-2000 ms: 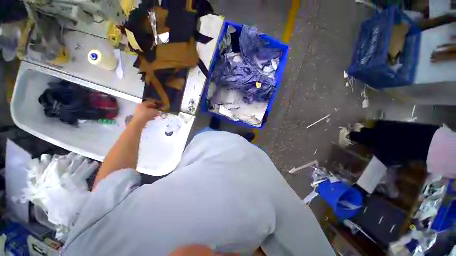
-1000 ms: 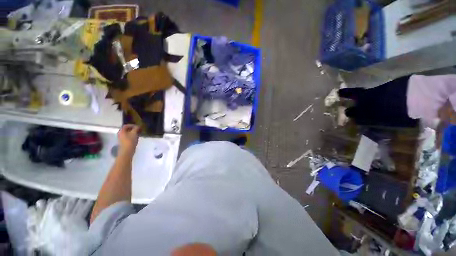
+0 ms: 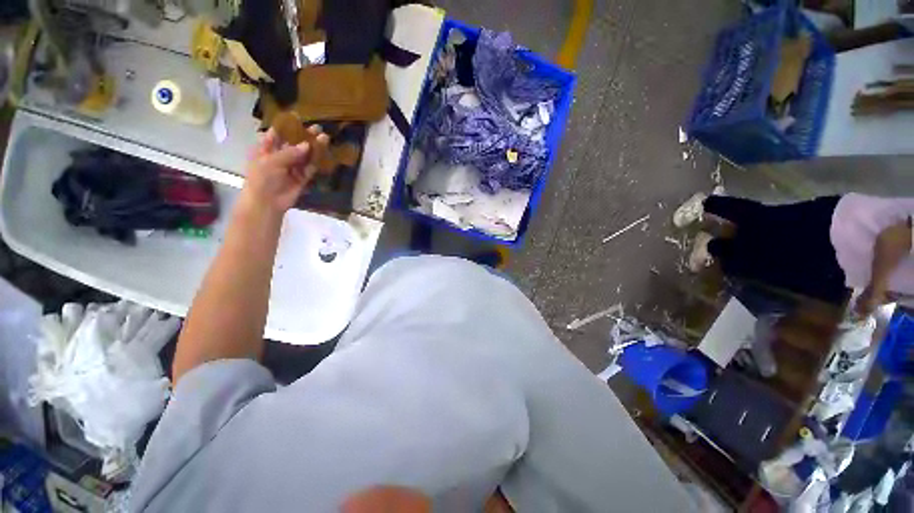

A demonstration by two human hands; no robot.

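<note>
My left hand (image 3: 279, 168) reaches over the front edge of the white machine table (image 3: 373, 172). Its fingers are closed on a small brown cut piece (image 3: 291, 127), lifted at the near edge of a pile of brown and black cut pieces (image 3: 341, 93). Part of the held piece is hidden by the fingers. The pile is cut off by the top of the picture. My right hand is not in view.
A white tray (image 3: 135, 269) with dark garments lies along the table front. A blue crate of scraps (image 3: 546, 172) stands right of the table. A thread cone (image 3: 182, 101) is left of the pile. Another person (image 3: 777, 235) stands at right. White gloves (image 3: 100, 376) lie lower left.
My left hand has risen from the pile's near edge, with the small brown piece now showing in its fingers. The view has shifted. The other person's arm shows lower.
</note>
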